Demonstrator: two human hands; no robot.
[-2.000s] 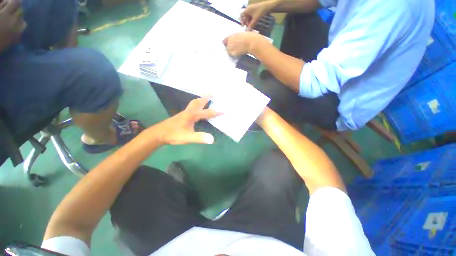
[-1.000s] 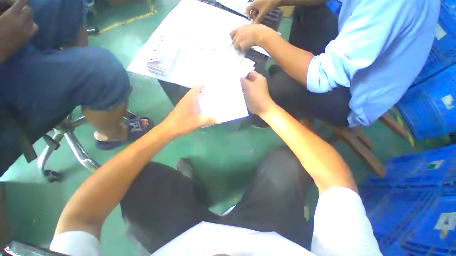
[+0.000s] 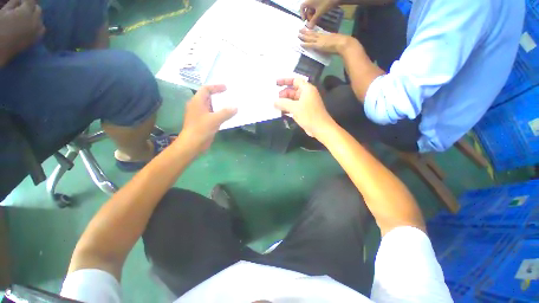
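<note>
A white printed sheet (image 3: 251, 100) is spread between my hands at the near edge of the work surface, its print washed out by glare. My left hand (image 3: 205, 114) holds its left side between thumb and fingers. My right hand (image 3: 302, 105) is at its right side with thumb and fingers curled around the edge. A pile of folded leaflets (image 3: 192, 72) lies to the left on a large pale backing sheet (image 3: 236, 26). A dark crate (image 3: 272, 134) shows under the papers.
A person in a light blue shirt (image 3: 452, 65) sits at the right, hands on paper. Another person's knee (image 3: 127, 89) is at the left. Blue plastic crates (image 3: 502, 237) stand at the right. Wooden stool legs (image 3: 437, 183) and metal chair legs (image 3: 85, 168) stand on the green floor.
My hands have moved slightly apart and up with the sheet, which now lies wider between them. The neighbour's near hand has flattened out on the paper.
</note>
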